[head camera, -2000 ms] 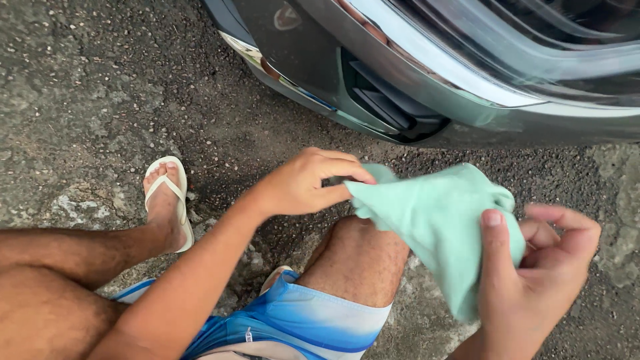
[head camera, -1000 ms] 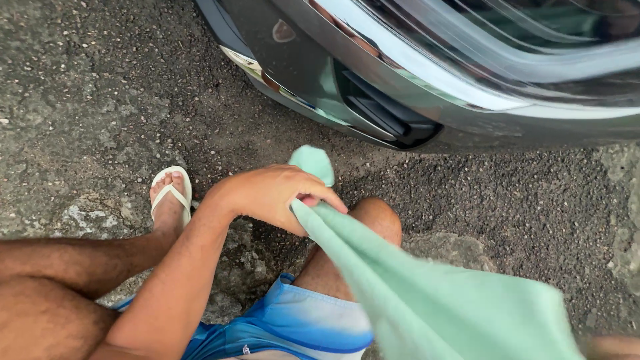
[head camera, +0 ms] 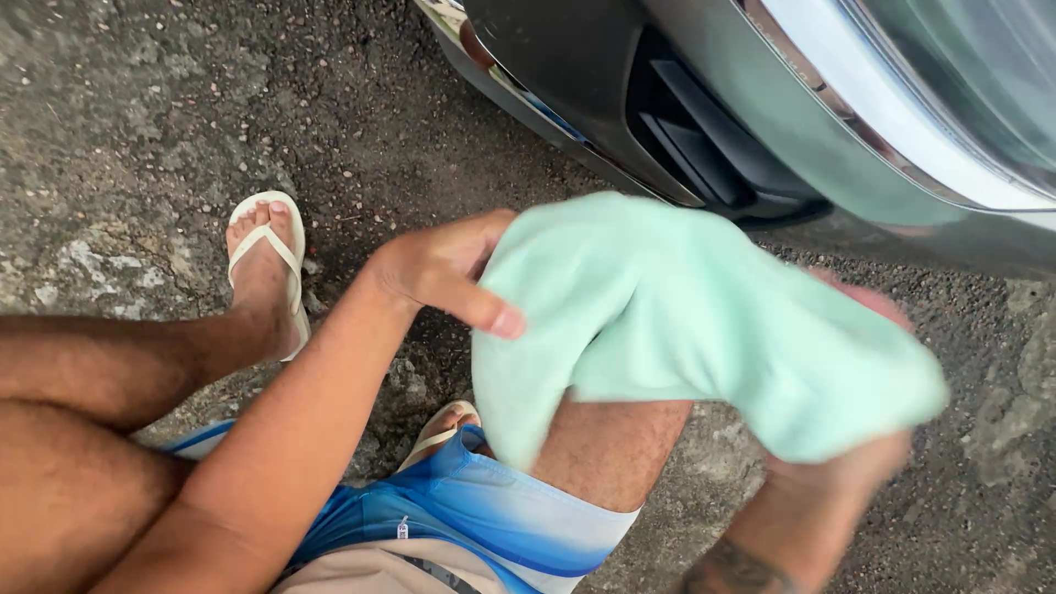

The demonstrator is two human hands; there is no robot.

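Observation:
A mint-green cloth (head camera: 660,305) is spread between my two hands, above my bent knee. At its left end my left hand (head camera: 458,276) grips it, thumb on top and fingers partly behind. My right hand (head camera: 866,396) is at the cloth's right end, blurred and mostly covered by it; a bit of it shows past the upper edge. The grey car bumper (head camera: 561,66) lies just beyond the cloth, with a black vent-like insert (head camera: 701,132) and a chrome strip (head camera: 858,115).
Rough, stony pavement (head camera: 355,124) lies under the car and around my feet. My feet wear cream flip-flops (head camera: 297,247). My bare legs and blue and white shorts (head camera: 528,511) fill the lower part of the view.
The cloth, bunched in both hands two seconds ago and then stretched toward the lower right, now spans loosely between them. My right hand has come back into fuller view.

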